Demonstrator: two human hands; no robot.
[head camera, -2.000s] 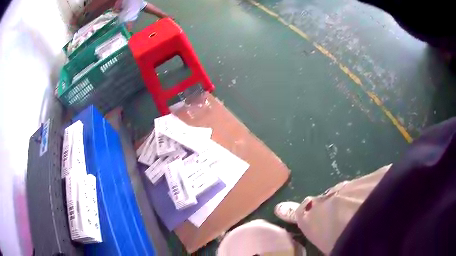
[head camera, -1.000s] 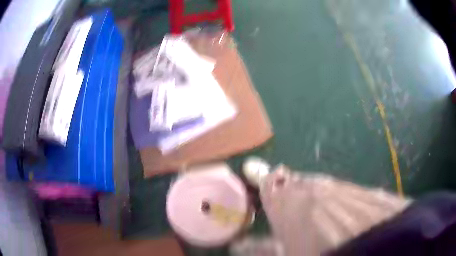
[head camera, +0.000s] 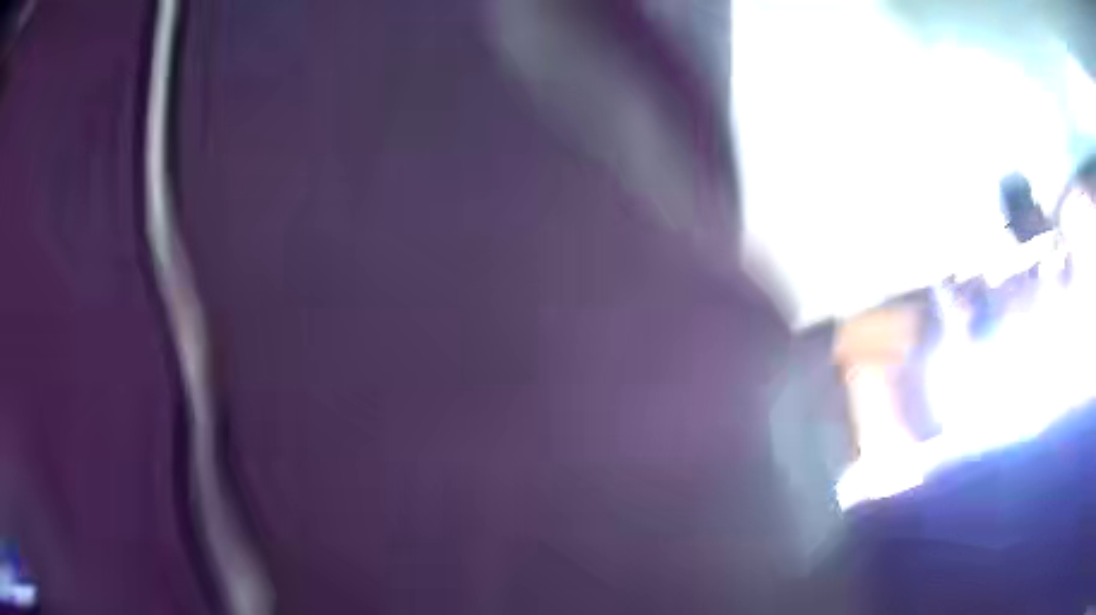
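A purple jacket (head camera: 481, 360) fills most of the view, close and blurred. A pale zip line (head camera: 180, 312) runs down its left part. Neither my left hand nor my right hand can be made out. The cartons, the blue machine, the cardboard and the stools do not show in this frame.
At the right, a glaring white area (head camera: 865, 156) is overexposed. Below it are a blurred orange-brown patch (head camera: 883, 336) and bright white shapes (head camera: 998, 372) that I cannot identify. A dark blue area lies at the lower right.
The view has swung away from the floor, cardboard, cartons, blue machine and stools. The purple jacket now covers most of the picture, with bright glare at the right.
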